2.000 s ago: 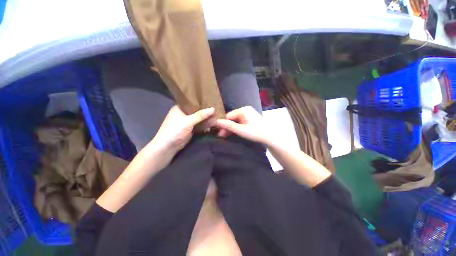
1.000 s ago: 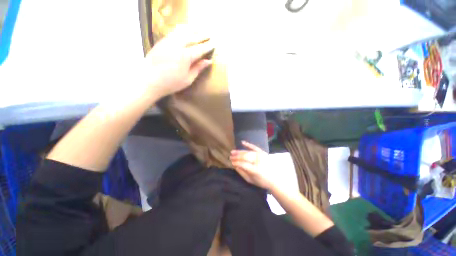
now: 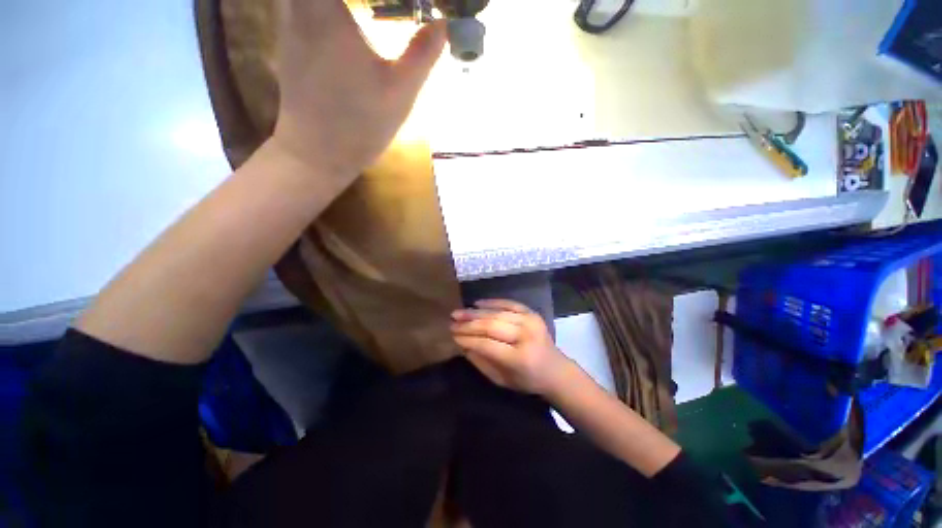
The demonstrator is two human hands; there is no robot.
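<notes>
A long brown fabric panel (image 3: pixel 387 248) runs from the machine area at the top, over the table's front edge, down to my lap. My left hand (image 3: pixel 336 88) lies on its upper part beside the lit needle area, fingers spread, palm down. The presser foot and needle area (image 3: pixel 418 12) is at the top edge, partly in glare and partly cut off. My right hand (image 3: pixel 506 340) holds the panel's right edge near my lap, below the table edge, with the fingers bent over the cloth.
Thread snips (image 3: pixel 777 152) and a small parts tray (image 3: pixel 859 155) lie at the table's right, by orange-red tools (image 3: pixel 908 136). Dark scissor handles (image 3: pixel 603 12) show at the top. A blue crate (image 3: pixel 801 335) stands at right. Brown pieces (image 3: pixel 635 335) hang below the table.
The view has shifted, showing more of the table and needle area. My left hand has moved from my lap up the panel towards the needle. My right hand stays at the panel's lower right edge.
</notes>
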